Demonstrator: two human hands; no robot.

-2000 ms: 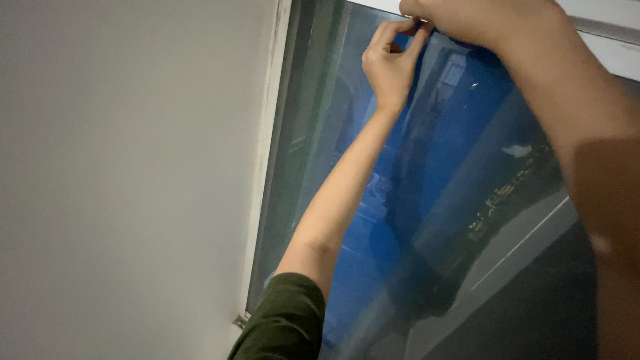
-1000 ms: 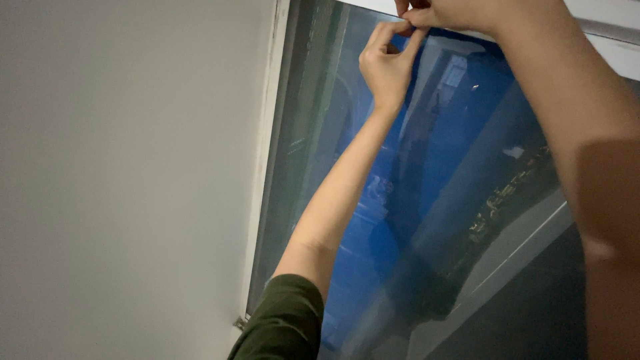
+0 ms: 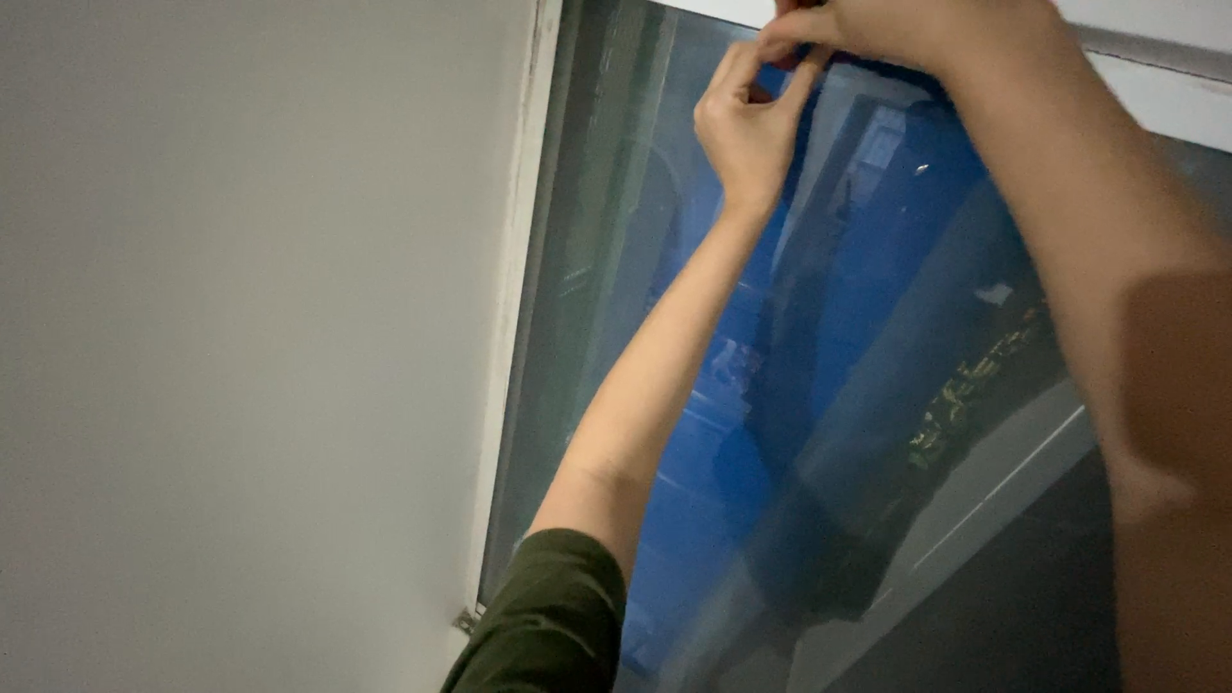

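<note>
Both of my arms reach up over a glass window pane (image 3: 866,366) that shows blue areas and dark reflections. My left hand (image 3: 751,135) is raised near the pane's top edge, its thumb and fingers bent toward each other. Just above and to the right, my right hand (image 3: 895,34) is bent so that its fingertips meet those of the left at the white upper frame (image 3: 712,12). Something small and dark reddish shows between the fingertips, too hidden to identify. Whether either hand pinches it cannot be told. A dark green sleeve (image 3: 549,616) covers my left upper arm.
A plain grey wall (image 3: 241,337) fills the left side. A pale vertical frame strip (image 3: 515,289) separates it from the glass, with a small metal fitting (image 3: 465,621) at its lower end. More white frame (image 3: 1174,96) runs along the upper right.
</note>
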